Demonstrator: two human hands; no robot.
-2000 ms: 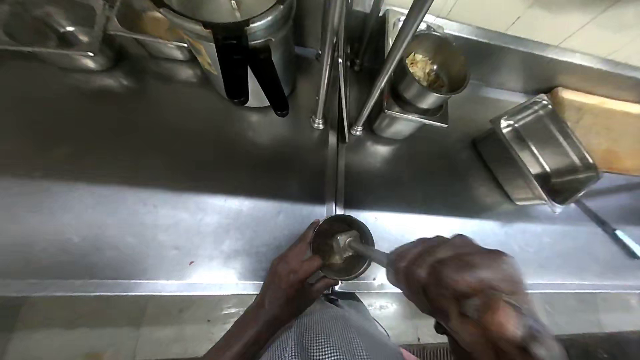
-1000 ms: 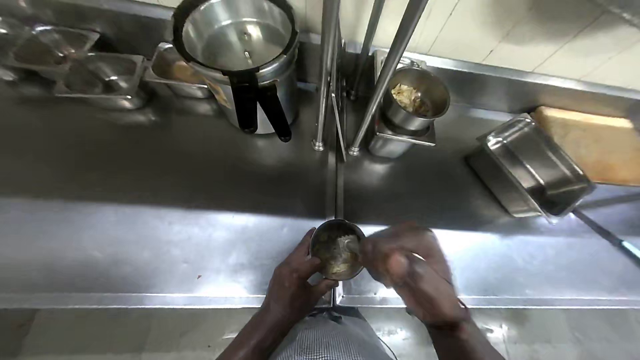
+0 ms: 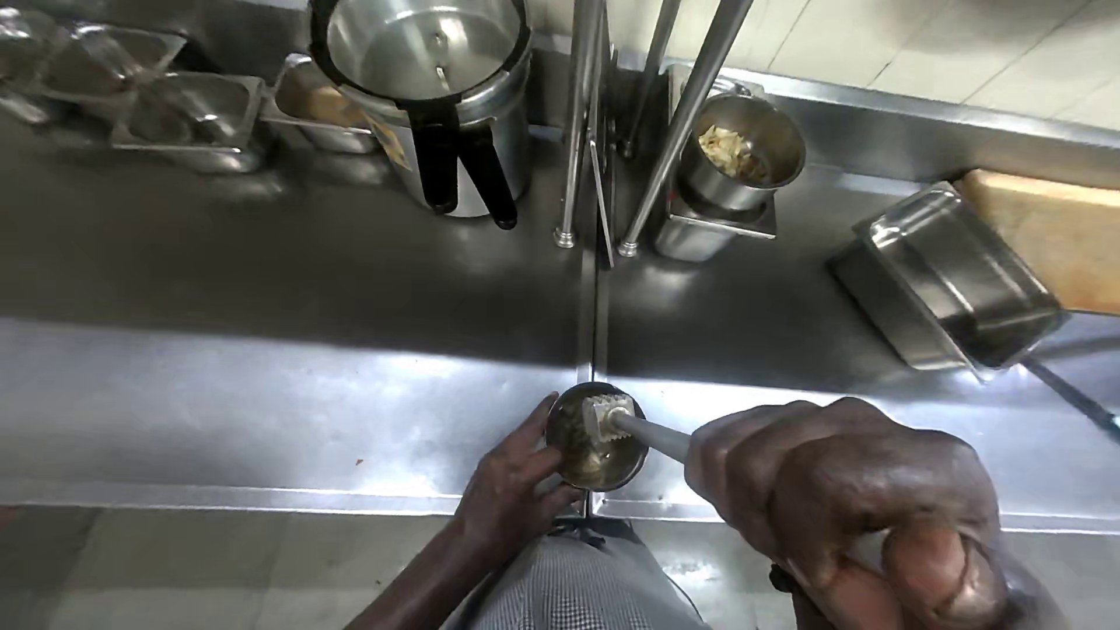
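A small round metal bowl sits at the front edge of the steel counter, over the seam. My left hand grips its left side and near rim. My right hand is closed around the handle of a meat mallet, large in view at the lower right. The mallet's toothed head is over or inside the bowl's upper part; whether it touches the bottom cannot be told. Some mashed, wet-looking food lies in the bowl.
Behind stand a pressure cooker without its lid, steel pans at left, metal posts, and a pot of peelings or similar pieces on a steel container. At right are a deep steel pan, a cutting board and a dark-handled utensil.
My right hand has risen toward the camera with the mallet, compared with one second ago. My left hand still holds the bowl at the counter edge.
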